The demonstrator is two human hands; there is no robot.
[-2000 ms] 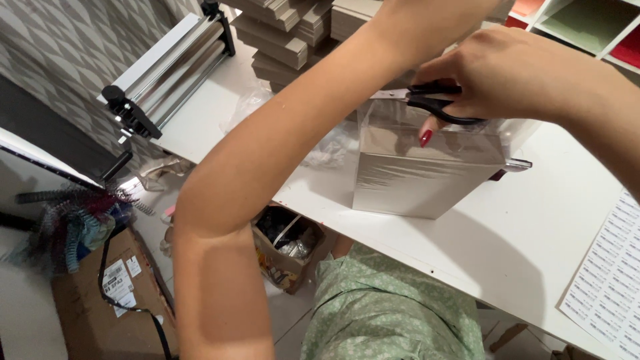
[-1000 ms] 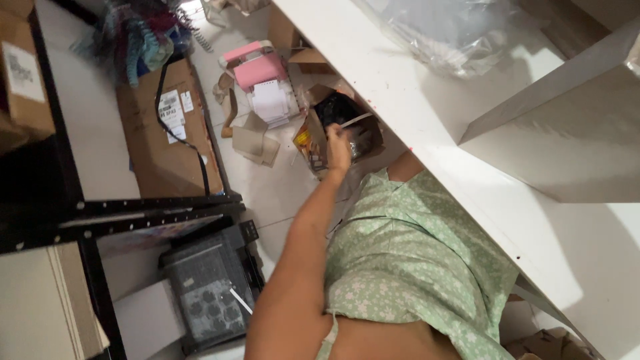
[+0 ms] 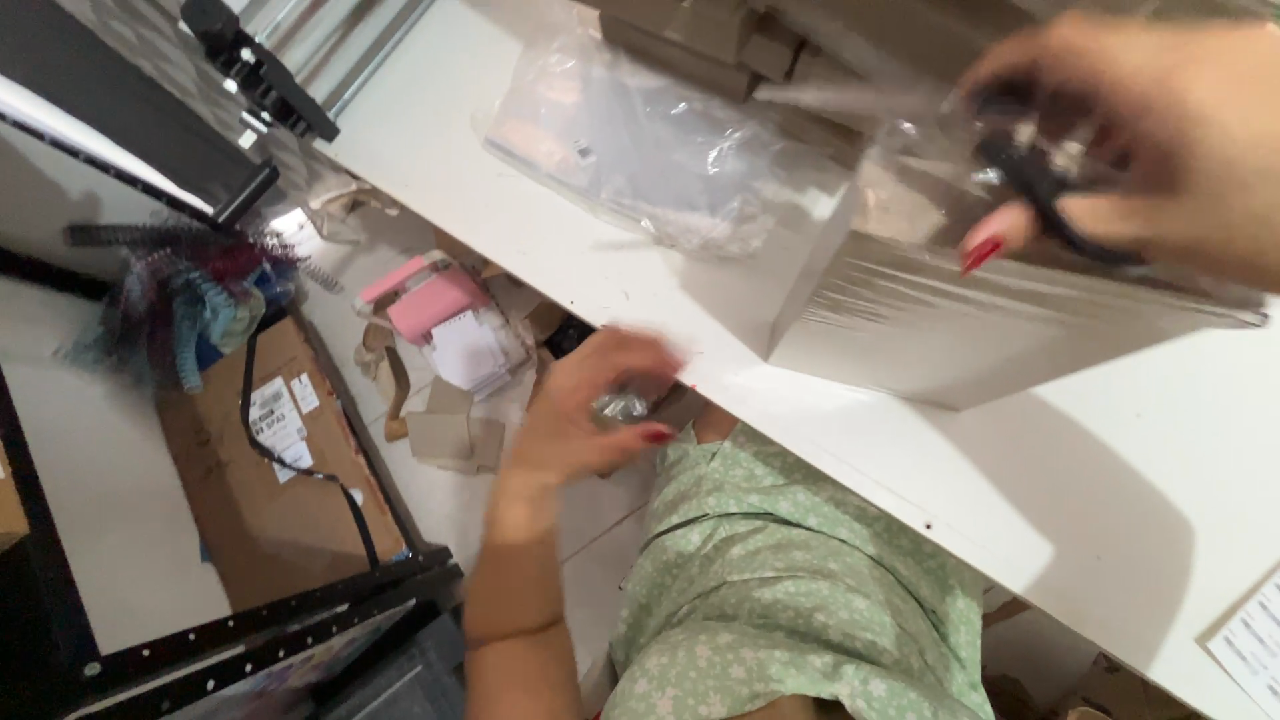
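Observation:
My right hand (image 3: 1110,150), blurred, is on the black-handled scissors (image 3: 1050,205) above a box-shaped stack wrapped in clear plastic film (image 3: 930,310), which stands on the white table. Loose film shows around its top. My left hand (image 3: 600,400) is just off the table's front edge, its fingers curled around a small crumpled piece of clear plastic (image 3: 622,405). A clear plastic bag (image 3: 650,150) lies on the table, left of the wrapped stack.
Grey board pieces (image 3: 690,35) are piled behind the bag. A roller device (image 3: 270,80) stands at the table's left end. Below are a pink-and-white device (image 3: 440,305), a flattened cardboard box (image 3: 290,470) and spiral coils (image 3: 190,290). A printed sheet (image 3: 1250,640) lies at right.
My left hand has come up from the small box on the floor to the table's edge. The view has swung back to the table, and my right hand with the scissors shows again.

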